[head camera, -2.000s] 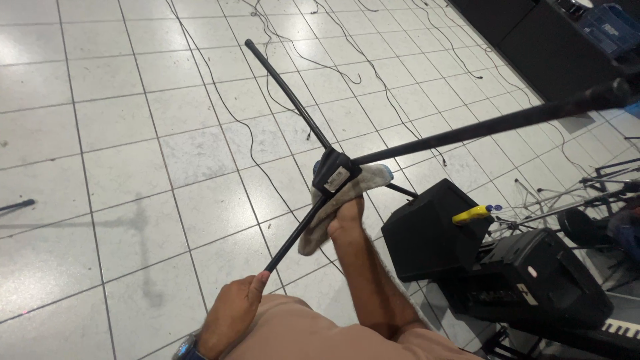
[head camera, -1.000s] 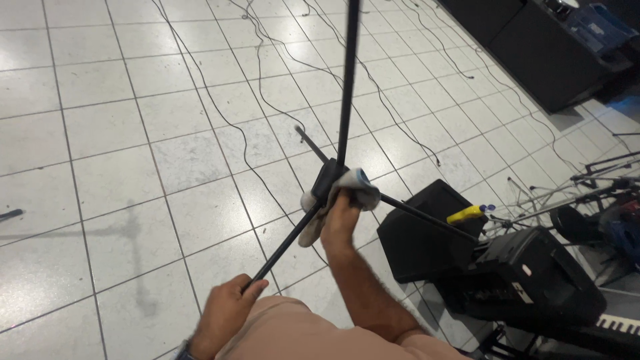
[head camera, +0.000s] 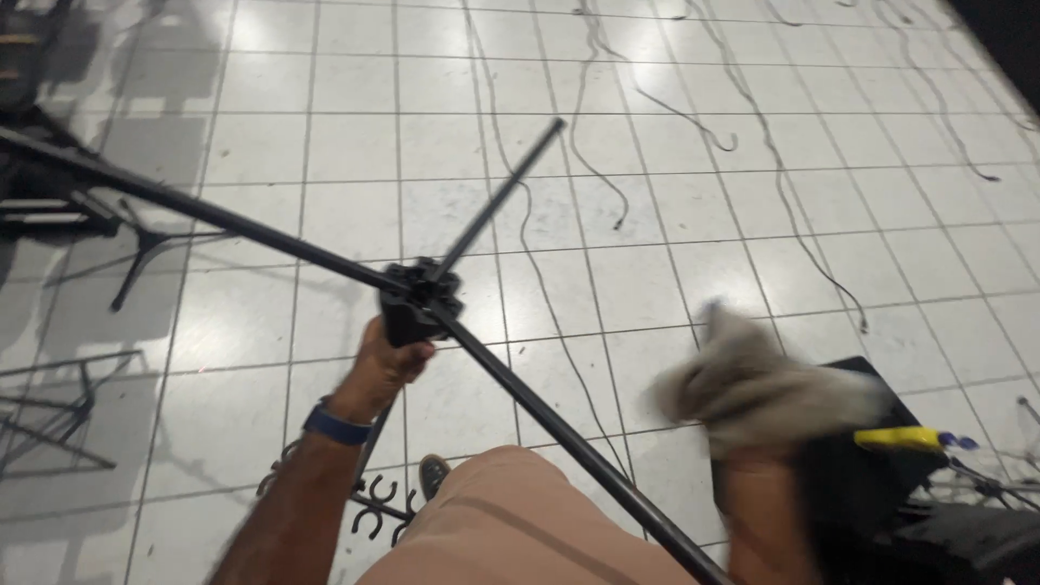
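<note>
My left hand (head camera: 382, 366), with a blue band at the wrist, grips the black hub (head camera: 418, 301) of a stand with long black tubular legs. One leg (head camera: 561, 422) runs down to the lower right, one points up and away, another reaches the upper left edge, and one passes down behind my hand. A grey-white cloth (head camera: 756, 382), blurred by motion, is in my right hand (head camera: 756, 455), apart from the stand at the right. The cloth covers most of that hand's fingers.
Thin black cables (head camera: 772, 154) lie across the white tiled floor. At lower right stands a black speaker box (head camera: 853, 487) with a yellow item (head camera: 902, 439) over it. Other black stands (head camera: 146, 244) are at the left. A shoe (head camera: 434, 475) shows beside my knee.
My left hand has gone from a leg of the stand to its hub. My right hand, with the cloth, has left the hub and moved right. The stand has turned, and the view has shifted.
</note>
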